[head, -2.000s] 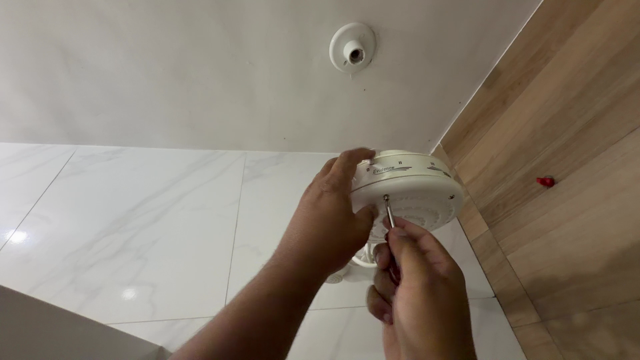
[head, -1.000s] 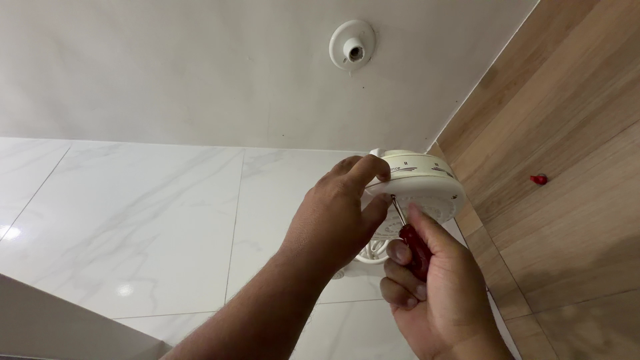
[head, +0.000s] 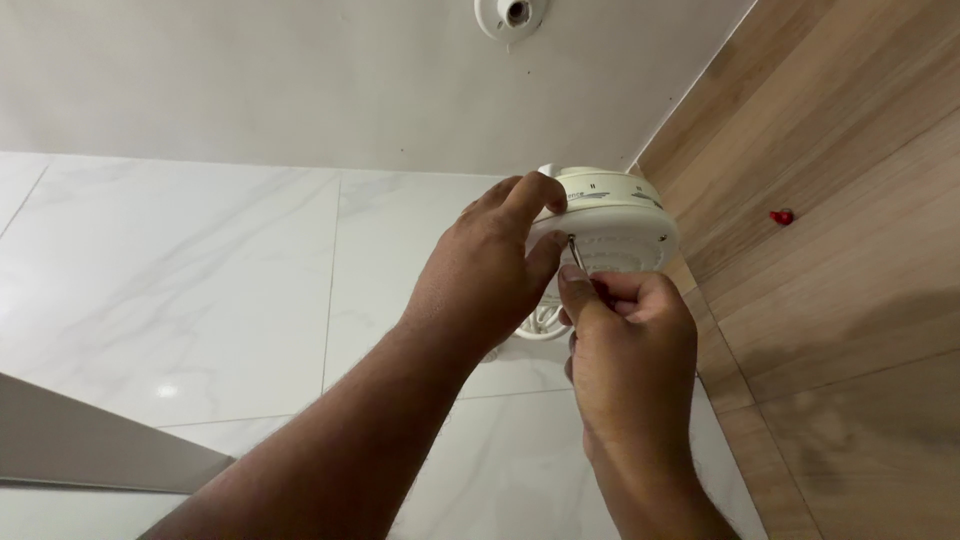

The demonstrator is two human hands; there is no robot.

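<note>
A round off-white electric shower head (head: 615, 217) hangs near the corner of the walls, its perforated underside facing down. My left hand (head: 499, 247) grips its left rim, fingers over the side and thumb beneath. My right hand (head: 634, 330) holds a screwdriver, whose metal shaft (head: 578, 253) points up at a screw near the front edge of the underside; the handle is mostly hidden by my fingers. Another screw (head: 662, 238) shows at the right of the underside. A coiled white hose (head: 541, 324) hangs behind and below, between my hands.
Above is the ceiling with a white lamp socket (head: 487, 19). White marble-look tiles (head: 187, 285) cover the wall behind, wood-look tiles (head: 847, 225) the right one, where a small red object (head: 781, 217) sticks out. A grey panel edge (head: 97, 442) juts in at lower left.
My right hand has shifted its grip on the screwdriver; the red handle, plain one second ago, is now mostly covered. My left hand stays on the shower head.
</note>
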